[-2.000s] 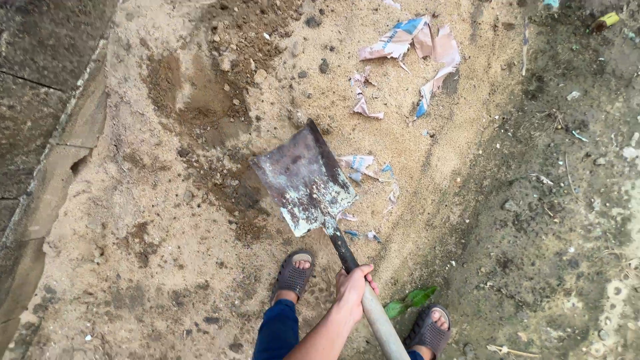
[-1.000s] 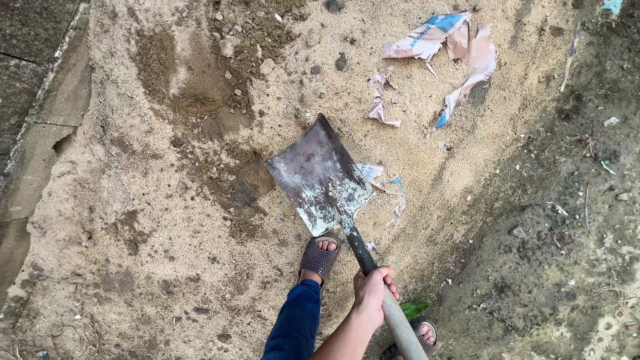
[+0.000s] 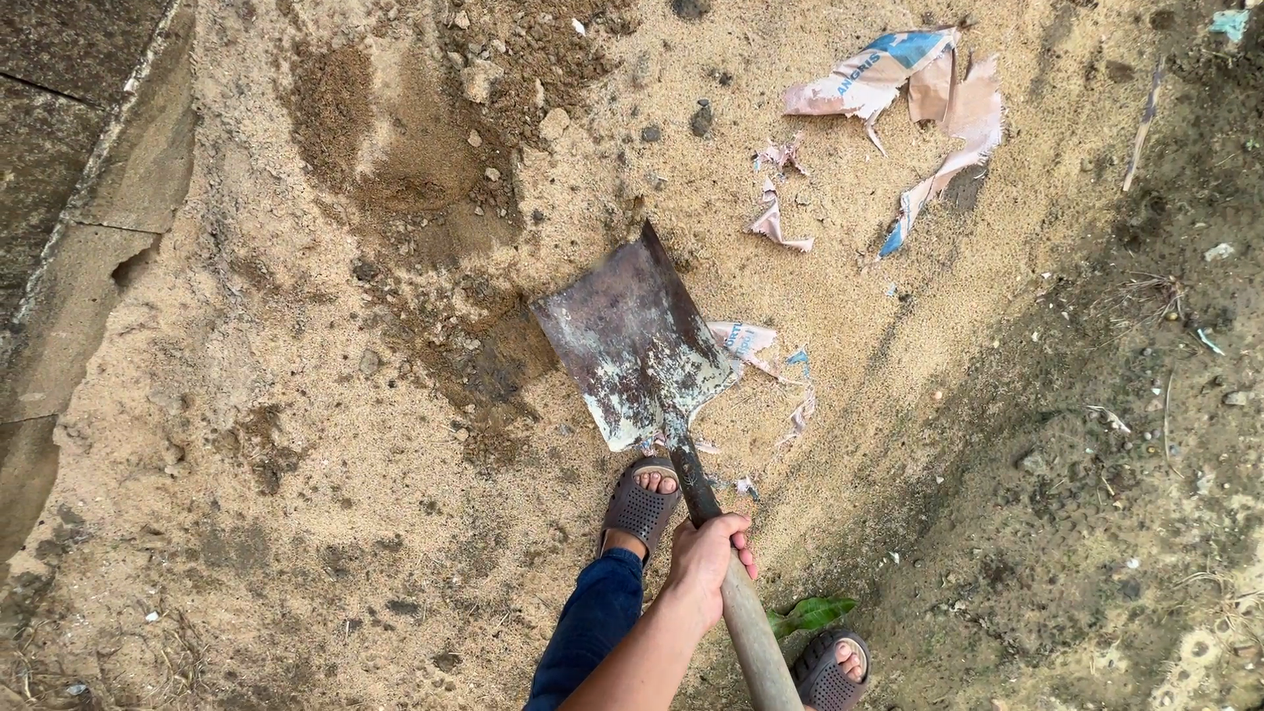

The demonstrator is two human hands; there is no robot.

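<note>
My left hand (image 3: 711,561) is closed around the wooden handle (image 3: 755,632) of a square-bladed shovel, just below its dark metal neck. The worn metal blade (image 3: 642,341), with flaking pale patches near the neck, lies over pale, grain-like sandy ground and seems to carry no load. Whether it touches the ground is unclear. The handle runs out of view at the bottom. My right hand is not in view. A torn printed bag scrap (image 3: 743,341) lies beside the blade's right edge.
My sandaled feet (image 3: 640,509) (image 3: 834,671) stand on either side of the handle, near a green leaf (image 3: 815,612). Larger torn bag pieces (image 3: 963,109) lie upper right. Dug, darker soil (image 3: 415,148) with stones is upper left. Concrete slabs (image 3: 79,296) edge the left side.
My left foot has moved closer to the shovel's handle and neck, and more of the blue trouser leg shows. My left hand has kept its hold on the handle.
</note>
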